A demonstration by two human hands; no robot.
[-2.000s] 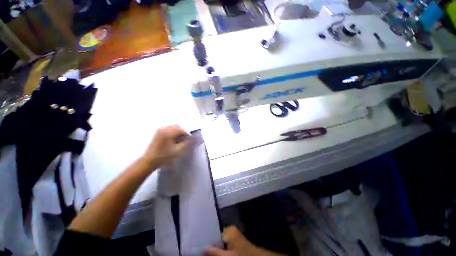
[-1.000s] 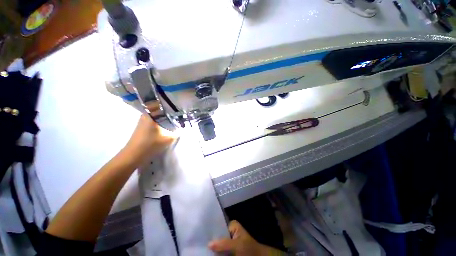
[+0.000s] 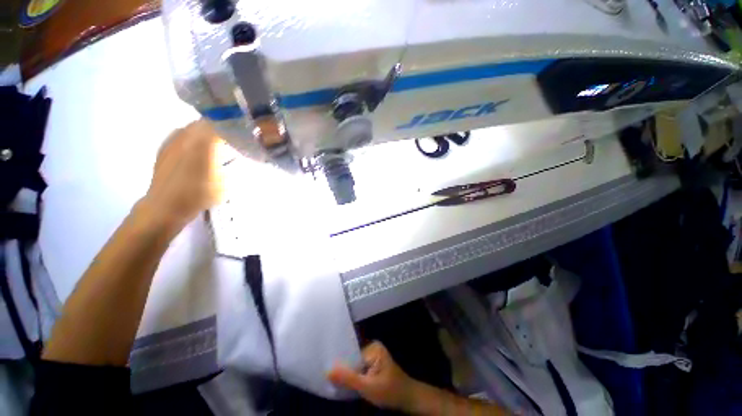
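The white panel piece [image 3: 301, 313] with a narrow black stripe lies under the sewing machine's needle area and hangs over the table's front edge. My left hand [image 3: 189, 172] rests on the cloth's far left part beside the presser foot area; its fingertips are washed out by glare, so its grip is unclear. My right hand [image 3: 373, 375] pinches the panel's lower right edge below the table edge. The white lockstitch machine [image 3: 456, 97] with "JACK" lettering stands over the cloth. Its needle and presser foot are blurred by bright light.
Dark-red snips [image 3: 476, 192] and a thin rod [image 3: 382, 222] lie right of the needle, with black scissors handles [image 3: 431, 146] behind. A black-and-white garment [image 3: 20, 154] is at far left. White pieces [image 3: 537, 325] and a loose strip [image 3: 639, 358] are below the table edge.
The view has moved closer to the machine. The panel has gone from in front of the machine to under its needle area. My left hand has moved to the needle's left.
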